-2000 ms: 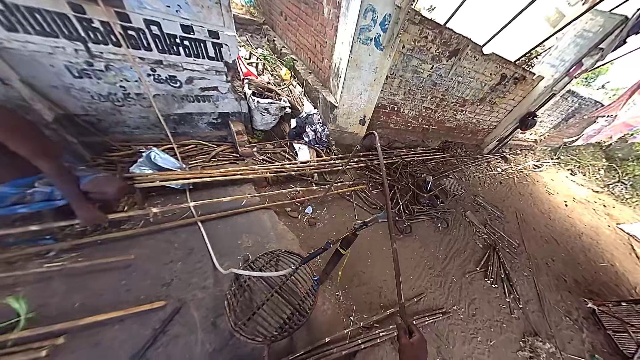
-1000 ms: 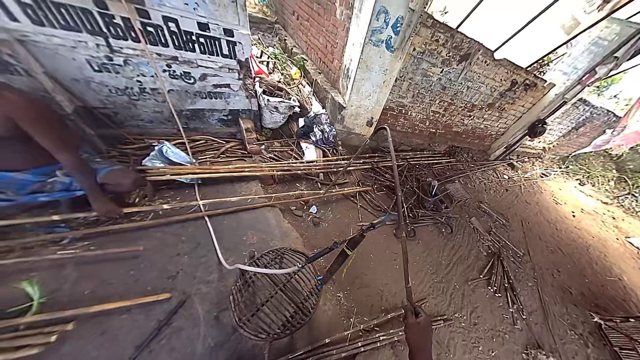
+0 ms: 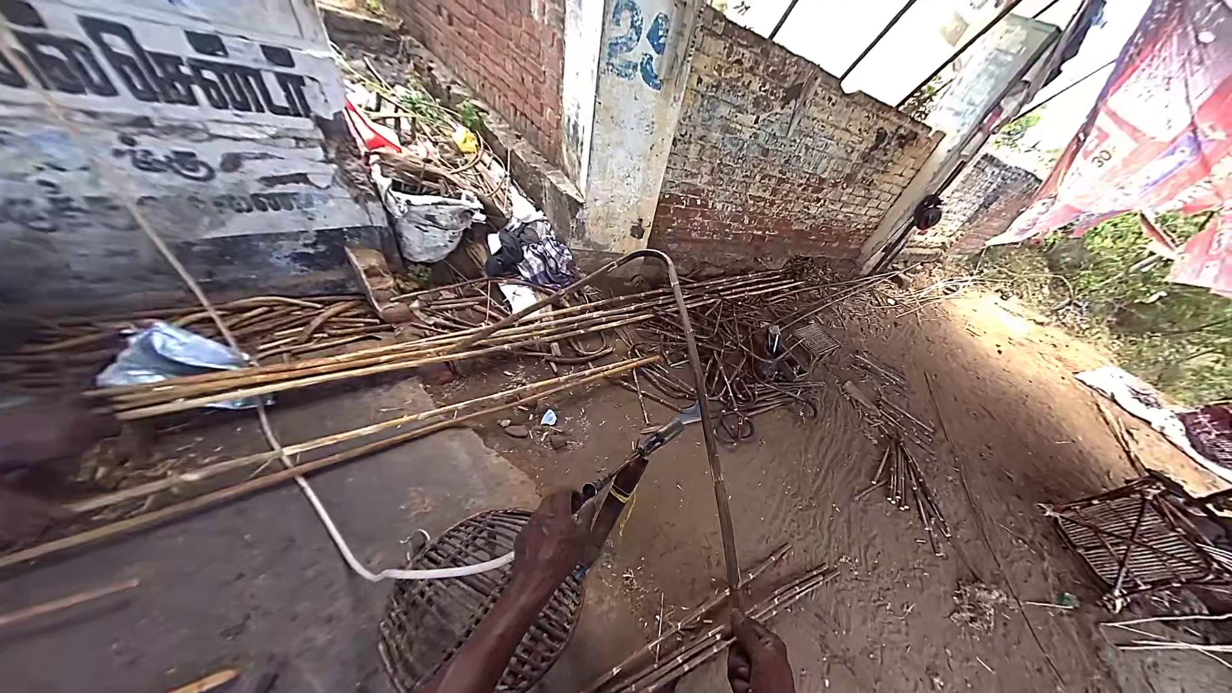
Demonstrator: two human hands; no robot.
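My right hand (image 3: 758, 656) grips the lower end of a cane pole (image 3: 717, 472) whose top bends over in a hook to the left. My left hand (image 3: 553, 539) is at the rear of a gas torch (image 3: 626, 481) with a yellow tie and a white hose (image 3: 332, 534); its fingers are partly hidden, so its grip is unclear. The torch's metal nozzle (image 3: 674, 426) lies close to the middle of the cane, with no flame visible. Below the torch stands a round slatted stool or basket (image 3: 438, 616), partly behind my left forearm.
Long canes (image 3: 385, 366) lie across the left and middle, by a plastic bag (image 3: 168, 358). A pile of bent canes (image 3: 722, 346) is beyond the torch. Cut canes (image 3: 712, 626) lie beside my right hand. A woven rack (image 3: 1136, 539) is at right. Another person's blurred arm shows at far left.
My left hand has come into view at the torch, where no hand shows in the earlier frames. My right hand still holds the bent cane. The view has shifted.
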